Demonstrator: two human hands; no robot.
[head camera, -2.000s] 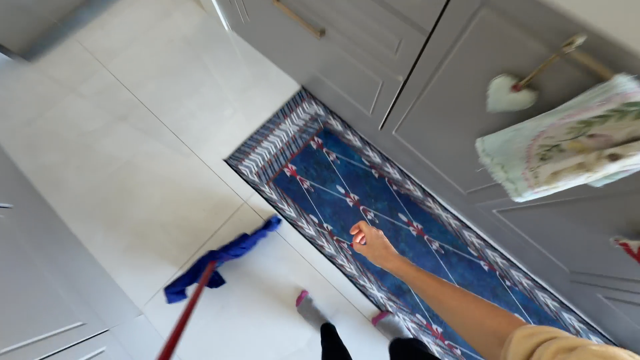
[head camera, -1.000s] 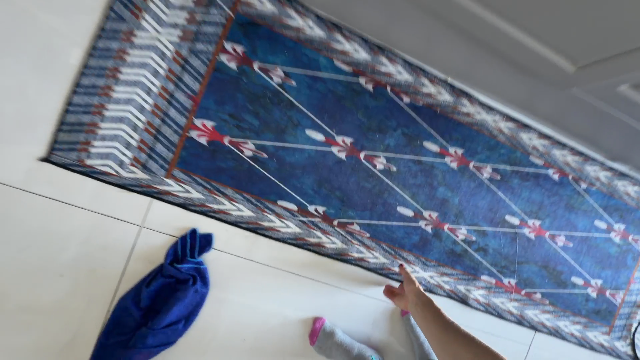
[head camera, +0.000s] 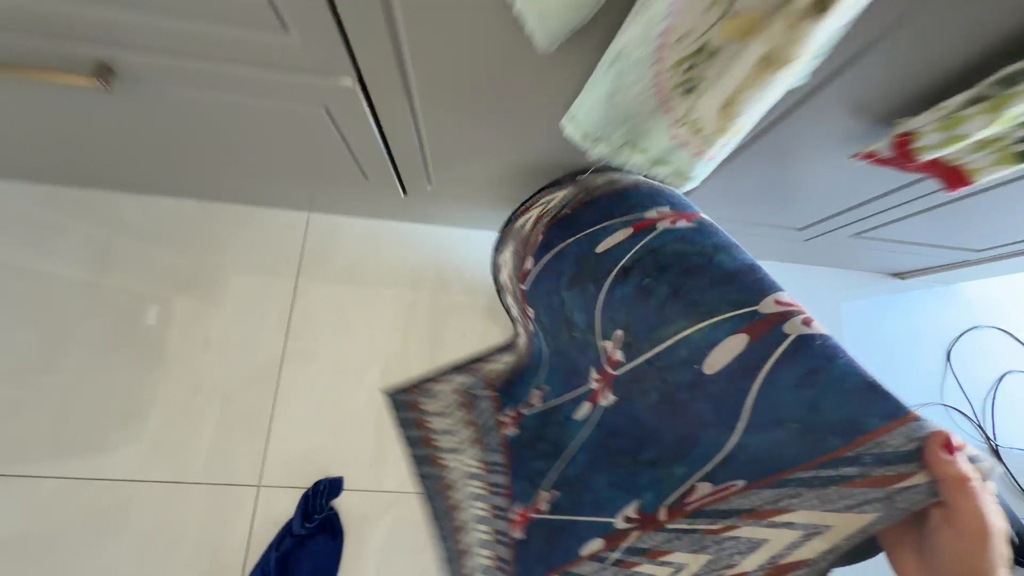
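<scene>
My right hand (head camera: 956, 504), at the lower right of the head view, grips the corner of a blue patterned rug (head camera: 680, 320). The rug is lifted off the floor and bends in a curve, its striped border towards me. Its far fold reaches up to the grey cabinet fronts, just under a hanging towel (head camera: 688, 88). A blue cloth (head camera: 308, 532) lies bunched on the tiles at the lower left. My left hand is out of the frame.
Grey cabinets (head camera: 200, 120) with a handle (head camera: 100, 76) run along the top. A second towel (head camera: 960, 136) with a red edge hangs at the upper right. Thin black cables (head camera: 952, 360) lie on the floor at the right.
The rug lay flat on the floor one second ago; now it is raised and bent, its corner in my right hand. That hand was pointing over the rug's edge before. The view has shifted a lot.
</scene>
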